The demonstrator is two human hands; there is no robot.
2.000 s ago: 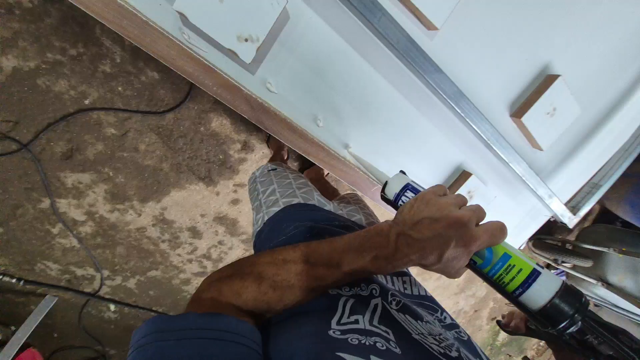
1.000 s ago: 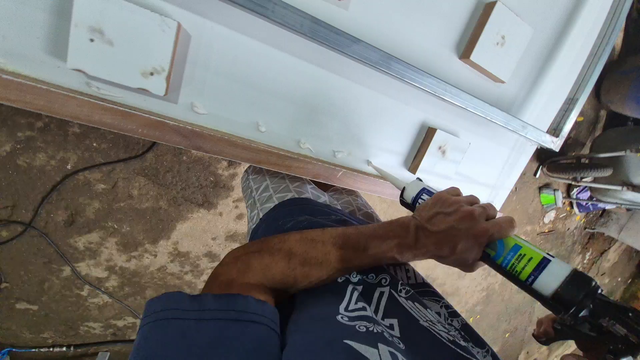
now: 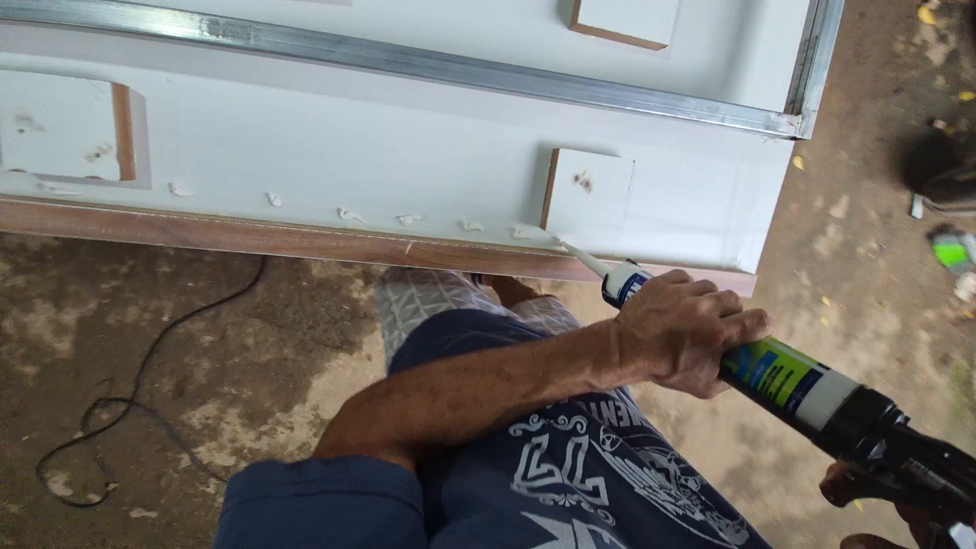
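Note:
My left hand [image 3: 682, 332] is wrapped around the front of a sealant cartridge [image 3: 789, 381] loaded in a black caulking gun [image 3: 907, 450]. At the lower right edge, my right hand [image 3: 862, 488], partly cut off by the frame, is around the gun's handle and trigger area. The white nozzle [image 3: 585, 259] points up and left, its tip at the white panel [image 3: 381, 160] beside its wood-coloured edge strip [image 3: 328, 242]. Several small dabs of white sealant [image 3: 349, 215] lie in a row along that strip. A square white block [image 3: 587, 191] sits just above the nozzle tip.
A metal profile [image 3: 427, 67] runs across the panel and meets another at the upper right corner. More blocks [image 3: 61, 126] stand on the panel. A black cable [image 3: 141, 374] loops over the stained floor [image 3: 290, 320] at left. Small litter and a dark object lie at far right.
The nozzle has moved right along the panel's edge, and more sealant dabs show behind it than one second ago. Both hands have stayed on the gun. The view has shifted.

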